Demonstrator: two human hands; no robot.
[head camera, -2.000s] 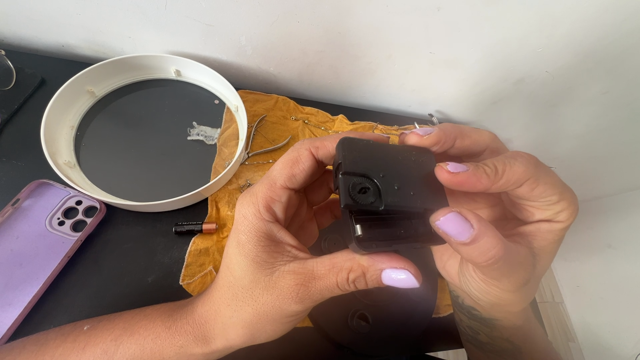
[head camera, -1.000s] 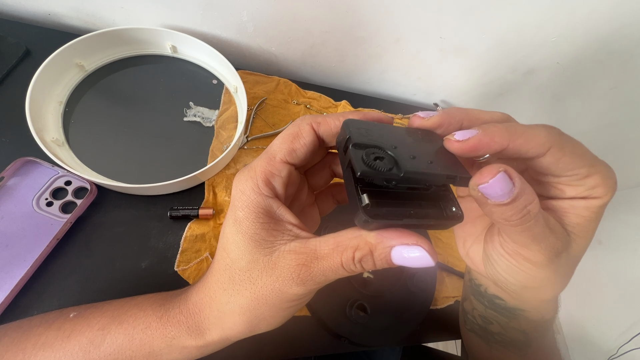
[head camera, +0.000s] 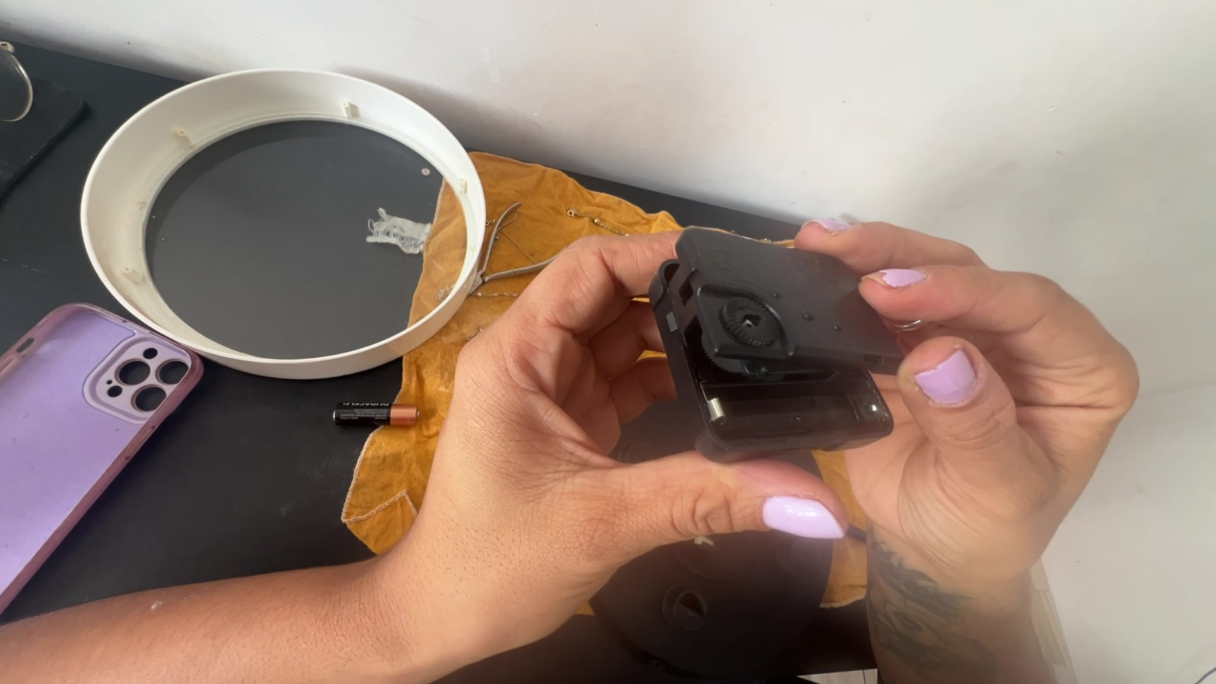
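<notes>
My left hand (head camera: 570, 437) grips the lower case of a black plastic clock movement (head camera: 807, 408), thumb along its near edge and fingers behind. Between the thumb and fingers of my right hand (head camera: 978, 380) is its back cover (head camera: 817, 294), which bears a round ridged dial. The cover is lifted and tilted off the case, with a dark gap along the near side. A small metal contact shows in the battery bay, where I see no battery. Below my hands lies a dark round disc (head camera: 712, 608), partly hidden and blurred.
A white round clock frame (head camera: 285, 366) stands at the back left. Beside it are pliers (head camera: 489, 256) and fine chains on an orange cloth (head camera: 389, 484). An AA battery (head camera: 375, 414) touches the cloth's edge. A purple phone case (head camera: 76, 418) lies far left. A white wall rises behind.
The cover has been lifted further from the case at the dial side, and more of the inside shows. Both hands keep hold of the clock movement.
</notes>
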